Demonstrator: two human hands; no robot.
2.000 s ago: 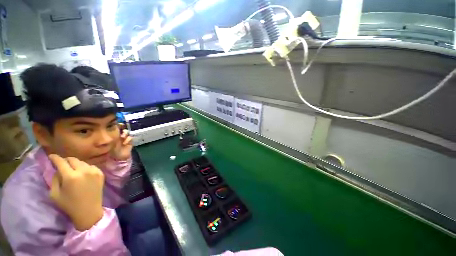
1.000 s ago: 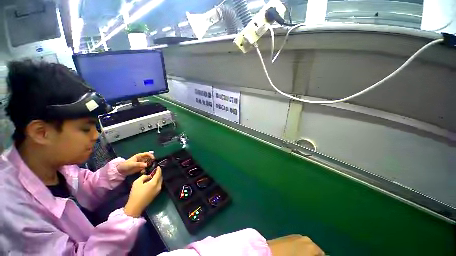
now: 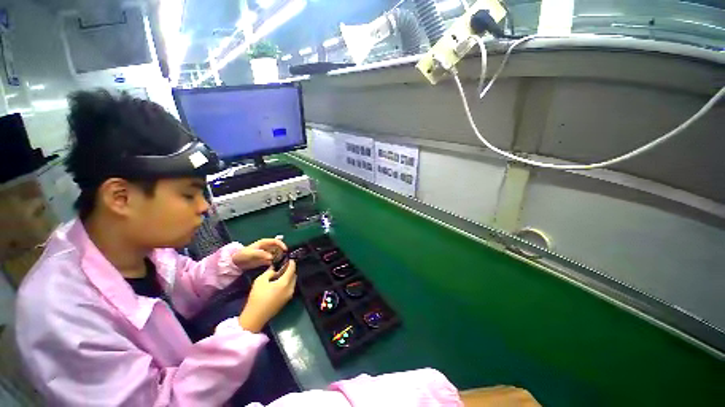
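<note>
A pink sleeve (image 3: pixel 405 389) crosses the bottom edge, and the back of my left hand (image 3: pixel 499 397) shows just beyond it, cut off by the edge. Its fingers and anything in them are hidden. My right hand is out of the picture. A black compartment tray (image 3: pixel 318 281) lies on the green bench in front, holding several dark round watch bodies. Two near ones, a left one (image 3: pixel 343 337) and a right one (image 3: pixel 374 318), show coloured marks, as does another lit one (image 3: pixel 327 300). My left hand is right of the tray, not touching it in view.
A seated co-worker in pink (image 3: pixel 119 318) at left holds a small dark round piece at the tray's far left corner. Behind stand a monitor (image 3: pixel 238 119), a pale instrument box (image 3: pixel 262 199) and small shiny metal parts (image 3: pixel 306 215). A white cable (image 3: pixel 548 165) hangs along the partition.
The co-worker has lowered both hands from near the face and now handles a small piece. The view has swung left since a second ago, and my left hand sits lower, more cut off.
</note>
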